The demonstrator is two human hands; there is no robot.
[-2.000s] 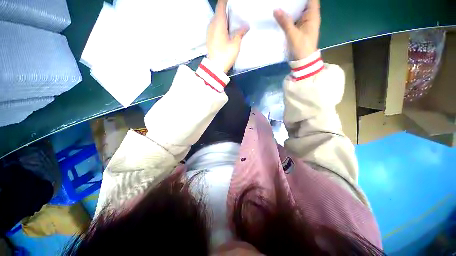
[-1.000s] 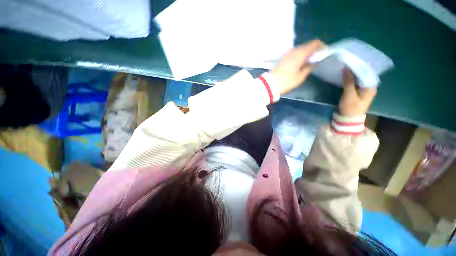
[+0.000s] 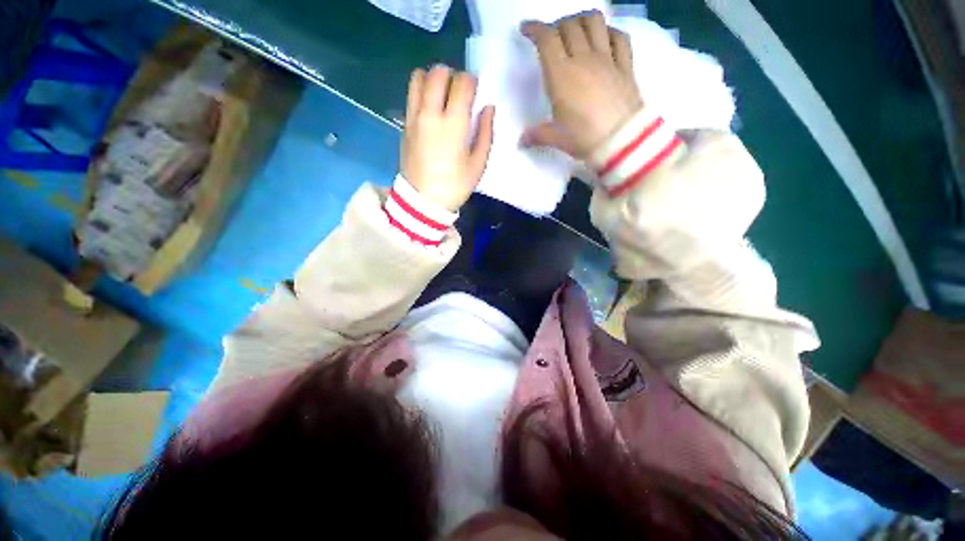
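The pile of white packaging sheets lies on the dark green bench in the head view, with uneven edges. Its near corner reaches the bench's front edge. My right hand is over the top of the pile, palm down, with fingers apart. My left hand is at the pile's left edge, fingers pointing away from me and thumb apart. Neither hand shows a sheet gripped. The right hand hides part of the pile.
A white stacked tray is cut off at the top edge. A pale stripe runs along the bench. An open carton with greyish packets and a blue stool stand at the left. A brown carton is at the right.
The view has swung to the right along the bench. The folded white bundle held between my hands is no longer held up. My hands are now at the pile, the right one on top.
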